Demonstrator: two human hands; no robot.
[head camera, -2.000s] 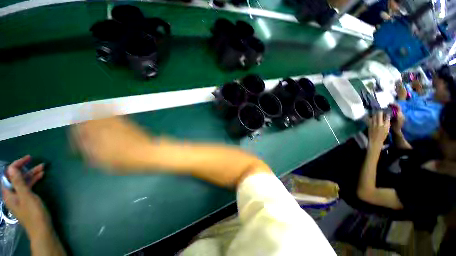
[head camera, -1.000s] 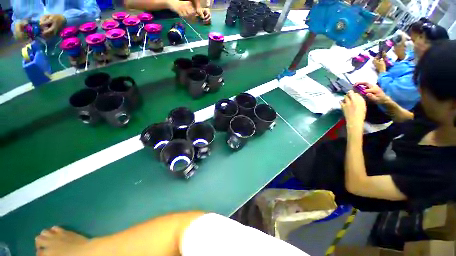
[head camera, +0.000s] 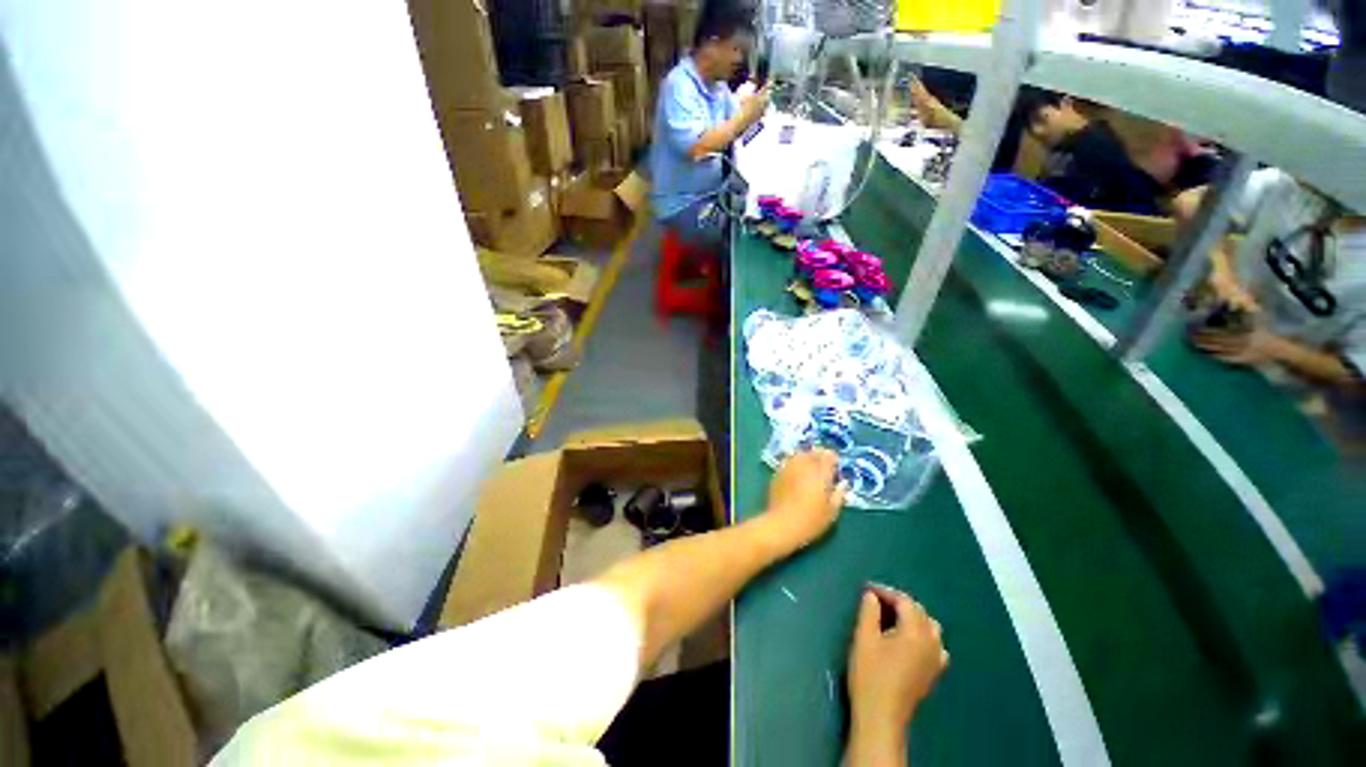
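A clear crinkled plastic bag (head camera: 817, 360) of white rings lies on the green bench top near its left edge. Loose-looking rings (head camera: 864, 475) show at the bag's near end. My left hand (head camera: 809, 498) reaches over from the lower left, its fingertips at the bag's near end beside the rings; whether it grips one is hidden. My right hand (head camera: 894, 652) is nearer to me over the bench, palm partly turned up, fingers curled and thumb apart, with nothing visible in it.
An open carton (head camera: 502, 547) with several black housings (head camera: 655, 513) stands left of the bench. A large white panel (head camera: 255, 270) is at the left. Pink-topped assemblies (head camera: 839, 273) and a grey post (head camera: 966, 180) are beyond the bag. People work at the far end and right.
The view has swung left from the clusters of black housings to the bag and carton. My left hand is now at the bag; my right hand has come back close to me.
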